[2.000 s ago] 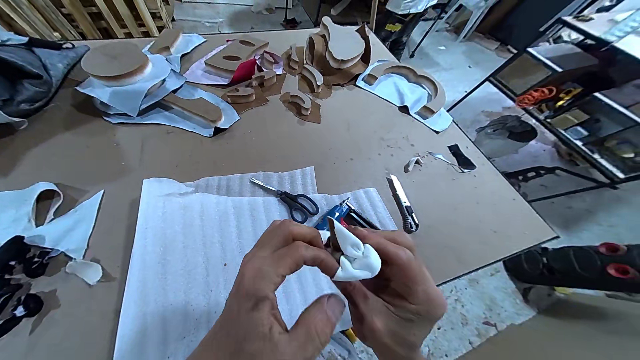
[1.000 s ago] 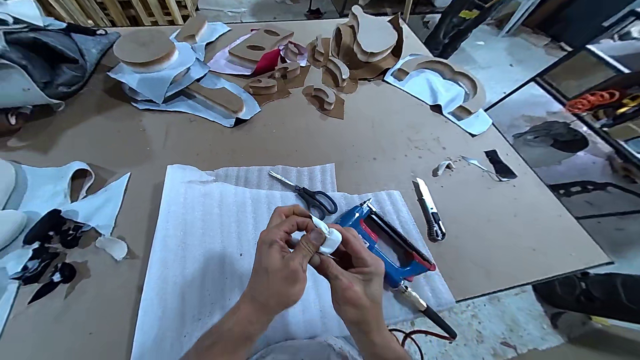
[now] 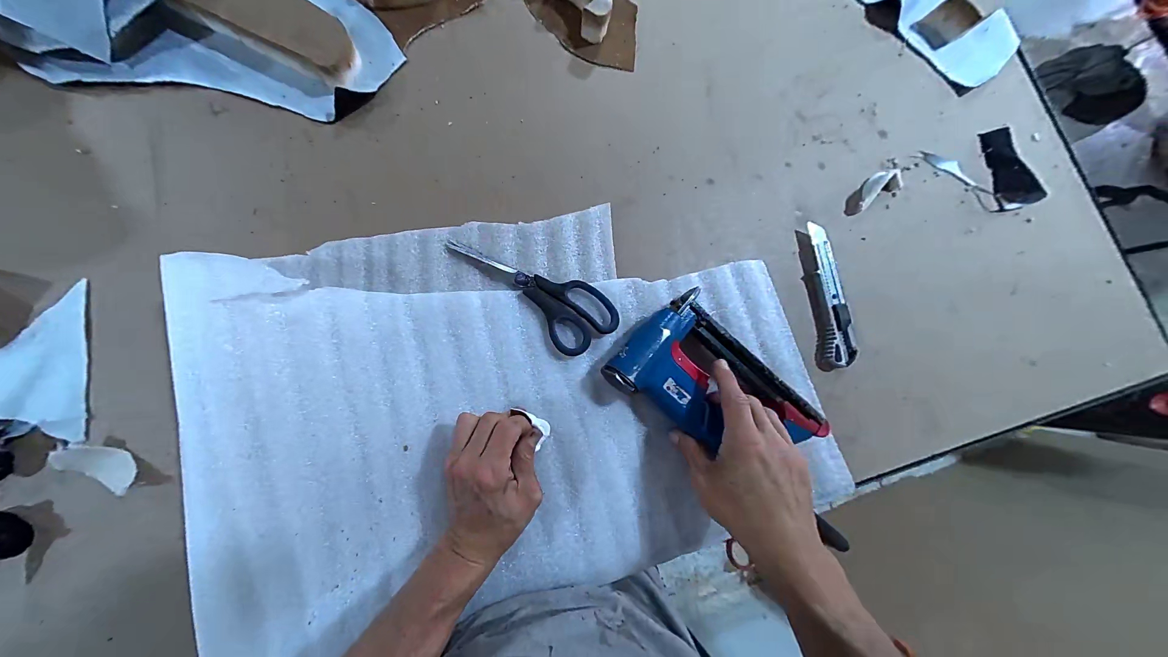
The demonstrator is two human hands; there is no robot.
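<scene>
My left hand [image 3: 494, 474] is closed around a small white piece [image 3: 540, 427], mostly hidden by the fingers, over the white foam sheet [image 3: 301, 420]. My right hand [image 3: 750, 456] rests on the handle of a blue and red pneumatic stapler [image 3: 662, 360], which lies on the foam; whether the fingers wrap around the handle is not clear. Black-handled scissors [image 3: 538, 290] lie just left of the stapler, blades pointing to the upper left. To the right of the foam, a utility knife [image 3: 830, 301] lies on the table.
Covered shaped pieces [image 3: 274, 46] lie at the upper left of the table [image 3: 712, 119]. White fabric [image 3: 46, 374] and a small white offcut [image 3: 96, 465] are at the left edge. Scraps, one of them black [image 3: 1010, 169], lie at the right near the table's edge.
My hands have parted: the right has left the white piece and moved onto the stapler, while the left keeps the piece. The view has tipped down and come closer.
</scene>
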